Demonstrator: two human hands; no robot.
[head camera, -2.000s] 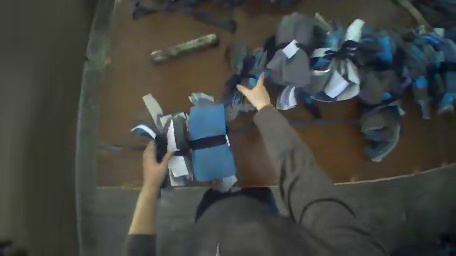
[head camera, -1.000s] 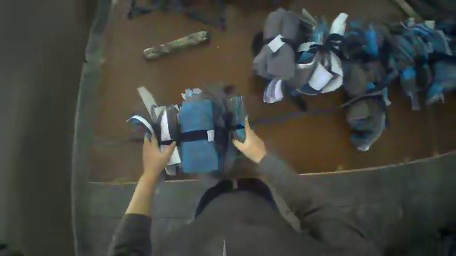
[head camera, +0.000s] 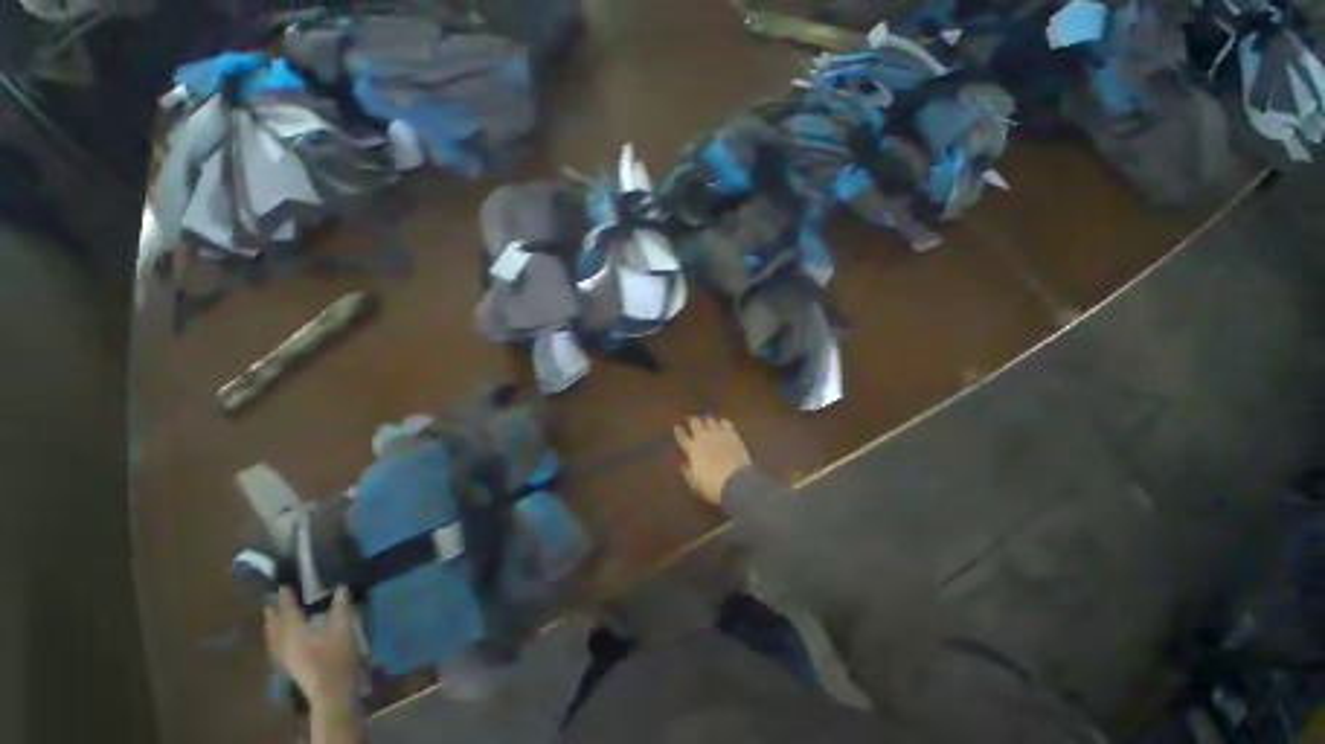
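Observation:
My left hand is at the lower left, its fingers on the lower end of a white and grey bundle. Beside it lies a blue bundle with a dark band and a small white ticket. Blurred grey-blue bundles sit against its right side. A dark tie strip runs from them across the table towards my right hand. That hand is palm down, fingers apart, at the strip's visible end; no firm grip shows. The strip beneath the bundles is hidden.
A mottled stick lies on the brown table. A grey bundle and a white-ended bundle lie beyond, with blue-grey bundles to the right. Fanned heaps lie at the far left. The pale table edge curves on the right.
The view has turned and shifted right. My right hand took a small blue-grey bundle to the group's right side, then left it and moved right along the strip. My left hand stays at the left bundle.

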